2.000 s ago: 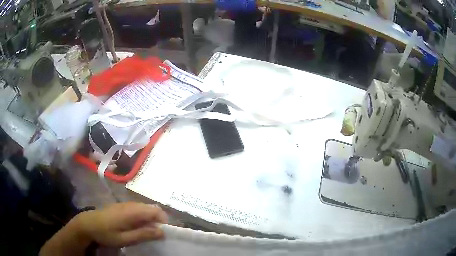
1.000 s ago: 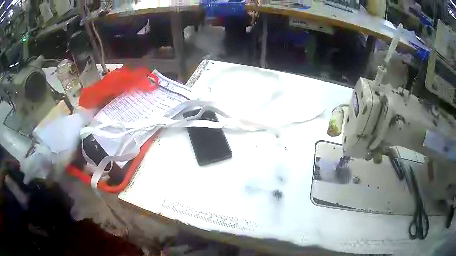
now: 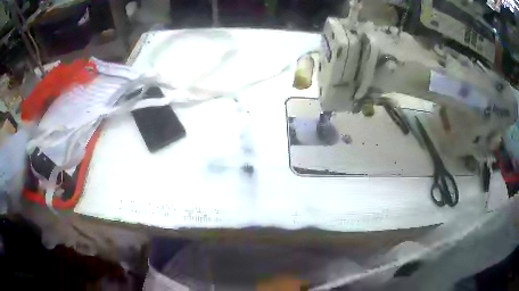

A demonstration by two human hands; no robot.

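A thin white fabric piece (image 3: 475, 236) lies blurred across the lower right, below and over the table's front right corner. A narrow pale edge runs along it toward the bottom centre. The cream sewing machine (image 3: 347, 62) stands at the right, with its presser foot (image 3: 325, 122) over the bed plate; no fabric shows under it. Neither of my hands can be made out. A blurred orange-brown patch shows at the bottom edge near the centre; I cannot tell whether it is skin.
Black scissors (image 3: 443, 179) and dark snips (image 3: 396, 116) lie right of the needle. A yellowish thread cone (image 3: 304, 73) stands beside the machine head. White tape (image 3: 188, 94) crosses a black phone (image 3: 159, 128). A red bag (image 3: 46, 91), papers and a red-rimmed tray (image 3: 85, 177) are left.
The view has swung right and down, so table and machine sit further left and higher. My left hand, on the fabric edge two seconds ago, is gone from view. Fabric now shows lower right.
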